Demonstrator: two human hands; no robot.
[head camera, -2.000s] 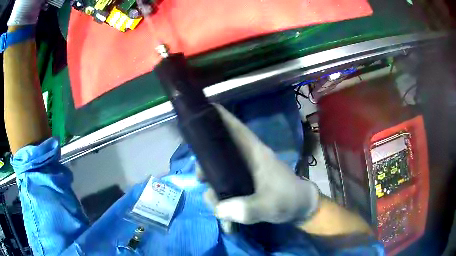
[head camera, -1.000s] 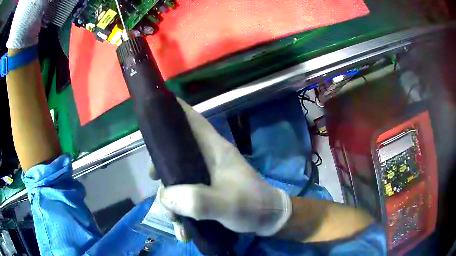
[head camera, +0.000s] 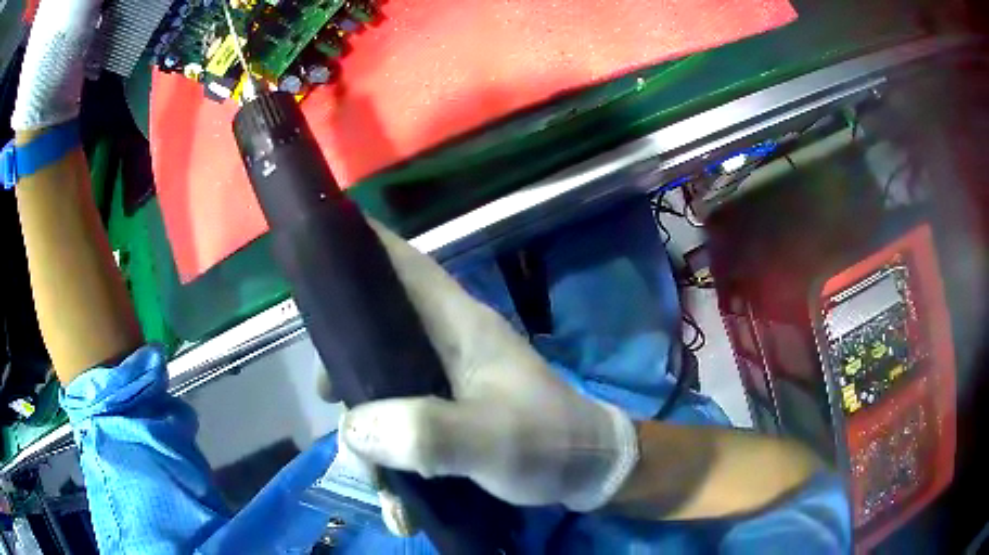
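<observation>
My right hand (head camera: 488, 401), in a white glove, is closed around the thick black handle of an electric screwdriver (head camera: 325, 249). Its thin bit points up over a green circuit board (head camera: 293, 38) with yellow and black components, at the top left on a red foam pad (head camera: 456, 87). Whether the bit touches the board is unclear. My left hand (head camera: 52, 65), gloved, with a blue wrist strap, is at the top left edge beside grey finned parts (head camera: 130, 38). Its fingers are cut off by the frame, so what it holds is hidden.
The green mat (head camera: 521, 141) ends at a metal bench edge (head camera: 564, 179). At the lower right, a red foam holder (head camera: 935, 358) holds a circuit board (head camera: 873, 352) in a box. Cables hang below the bench edge.
The screwdriver in my right hand has moved left and up, its bit now over the board. More of the board shows. My left hand has shifted slightly down in view.
</observation>
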